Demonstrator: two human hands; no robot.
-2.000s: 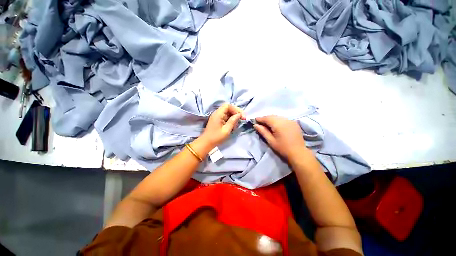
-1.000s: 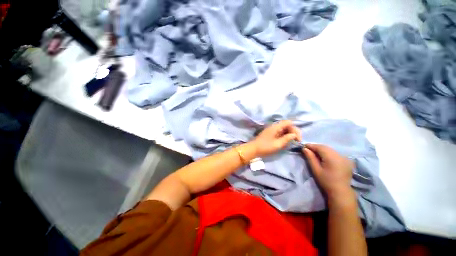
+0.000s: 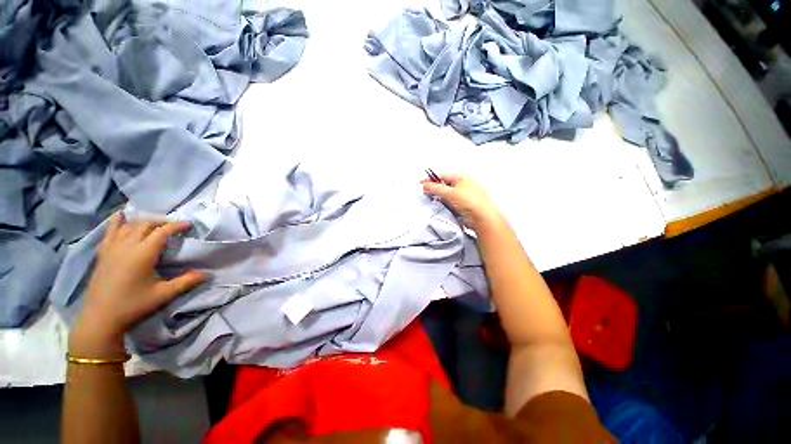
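Observation:
The light grey-blue garment (image 3: 321, 251) lies spread on the white table in front of me, its near edge over the table's front edge. A stitched seam runs across it, and a white label (image 3: 297, 309) shows on it. My left hand (image 3: 134, 273) lies on the garment's left end with thumb and fingers apart. My right hand (image 3: 461, 198) is at the garment's upper right edge, fingers closed around small thread snips (image 3: 434, 176); only their dark tips show. Whether it also pinches cloth cannot be told.
One heap of the same cloth (image 3: 130, 113) lies at the left and back left, touching or close to the garment. Another heap (image 3: 512, 74) lies at the back right. A red stool (image 3: 604, 323) stands below right, beyond the table's front edge.
My hands were together at the garment's middle; now the left is far left and the right at the right edge. The garment is spread wider. The view has turned and shifted.

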